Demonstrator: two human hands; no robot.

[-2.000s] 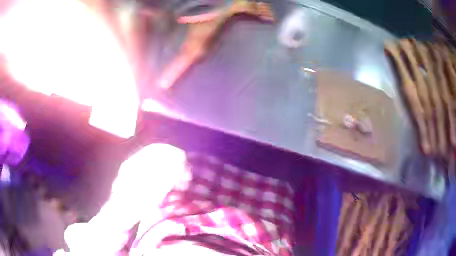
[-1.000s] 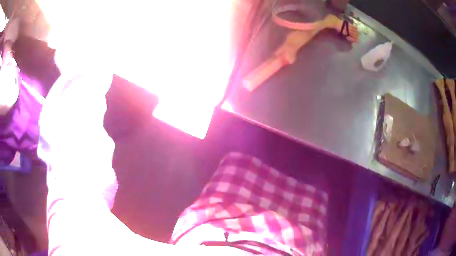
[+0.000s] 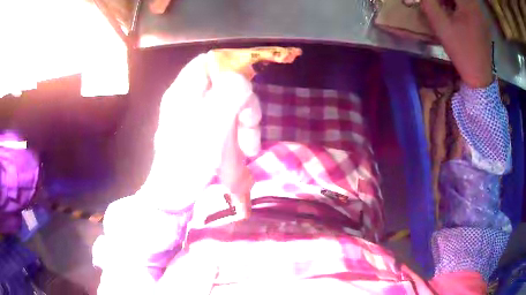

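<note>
My left hand (image 3: 213, 115), washed out white by glare, is closed around a tan doll leg (image 3: 233, 178) above the checked apron. The foot end sticks out past the top of the hand, pointing right. The other end comes out below the fingers, over my lap. My right hand (image 3: 464, 40) is at the upper right, over the cardboard pad (image 3: 401, 17) on the table. Its fingertips are at the top edge of the picture, and whether they hold anything cannot be told. A small pale piece lies near them on the pad.
The grey metal table (image 3: 248, 20) crosses the top. Very bright equipment (image 3: 57, 46) glares at the upper left. A blue crate (image 3: 412, 127) with tan legs stands beside my lap, under my right sleeve. More legs are stacked at the upper right (image 3: 510, 17). A purple-clothed person (image 3: 17, 178) is at the left edge.
The view has tipped down towards my lap. My left hand now shows with a leg held over the apron. My right hand and sleeve have come into view over the cardboard pad.
</note>
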